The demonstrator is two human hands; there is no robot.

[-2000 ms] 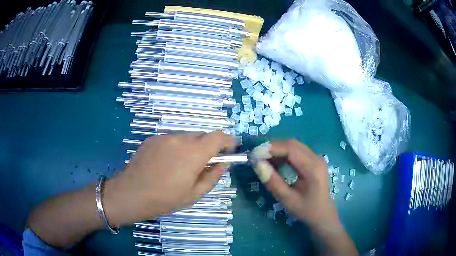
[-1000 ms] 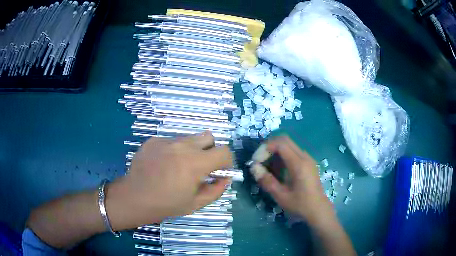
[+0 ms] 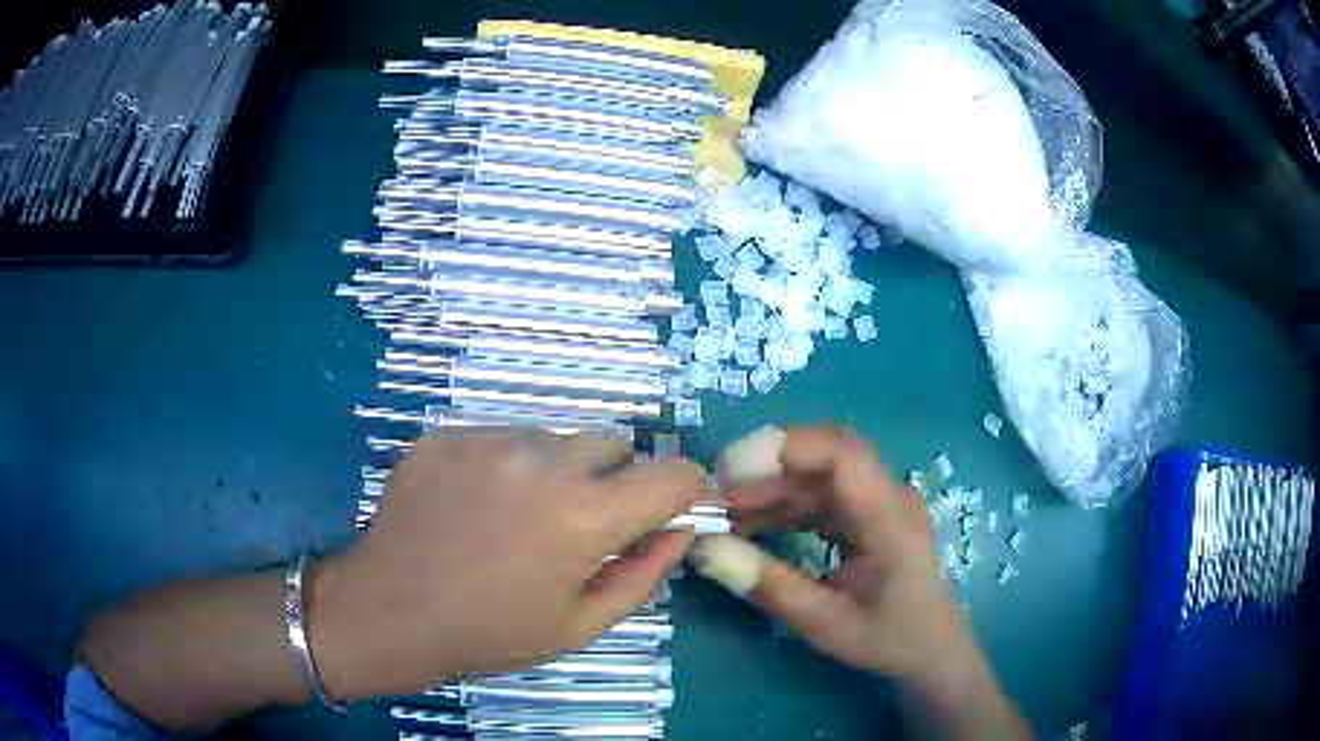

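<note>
A row of silvery metal shafts [image 3: 550, 268] lies stacked like a ladder in front of me. My left hand [image 3: 507, 557], with a silvery bracelet at the wrist, lies over the row and pinches one shaft [image 3: 707, 517], whose end sticks out to the right. My right hand [image 3: 854, 557], with whitish coverings on thumb and index finger, is at that shaft's end, its fingertips apart around it. Whether it holds a small square cannot be told. Whitish translucent squares [image 3: 782, 282] lie piled right of the row.
A clear bag of white pieces [image 3: 927, 130] lies at the upper right. A yellow card [image 3: 724, 138] shows under the row's top. A black tray of shafts [image 3: 217, 246] is upper left. A blue tray [image 3: 1158, 579] with thin shafts is at right. More squares [image 3: 963, 524] lie beyond my right hand.
My left hand has moved slightly down and right with the shaft. My right hand's fingertips were closer together before; now they are spread around the shaft's end.
</note>
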